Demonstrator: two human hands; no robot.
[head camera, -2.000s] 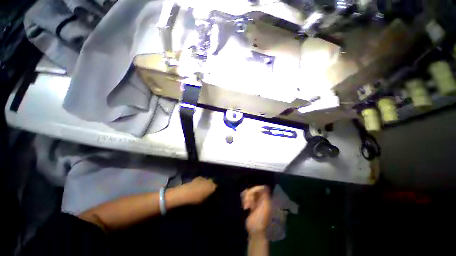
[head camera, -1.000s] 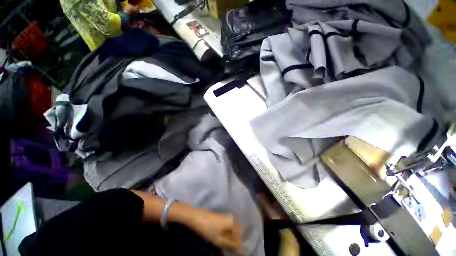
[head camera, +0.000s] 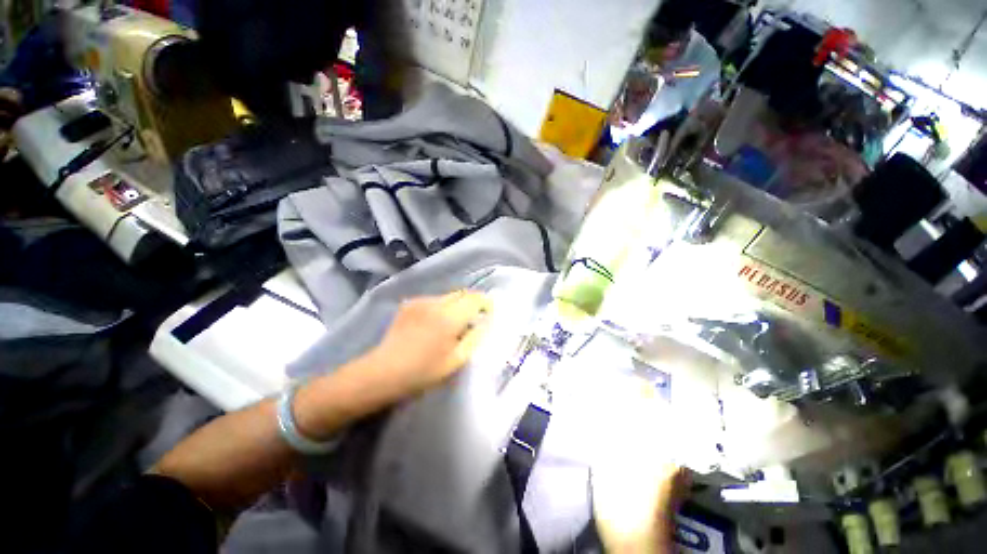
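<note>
A grey garment panel (head camera: 422, 465) hangs over the near edge of the machine table and runs up to the needle area. My left hand (head camera: 433, 338), with a pale bracelet at the wrist, grips the panel left of the presser foot (head camera: 533, 363). The black binding tape (head camera: 526, 433) runs up to the foot, through a shiny metal tape guide (head camera: 530, 425). My right hand (head camera: 639, 498) is at the lower right beside the cloth. Its fingers are washed out by the lamp, so its hold cannot be seen.
The cream-white machine head (head camera: 774, 284) stands to the right, with thread cones (head camera: 931, 503) at the lower right. Sewn grey pieces with black bands (head camera: 433, 206) lie behind. A black shiny bag (head camera: 244, 179) and another sewing machine (head camera: 135, 76) are at the left.
The view has swung from the lap and left-hand pile to the machine head. My left hand has moved from the lap up to the cloth by the needle. My right hand has come into view.
</note>
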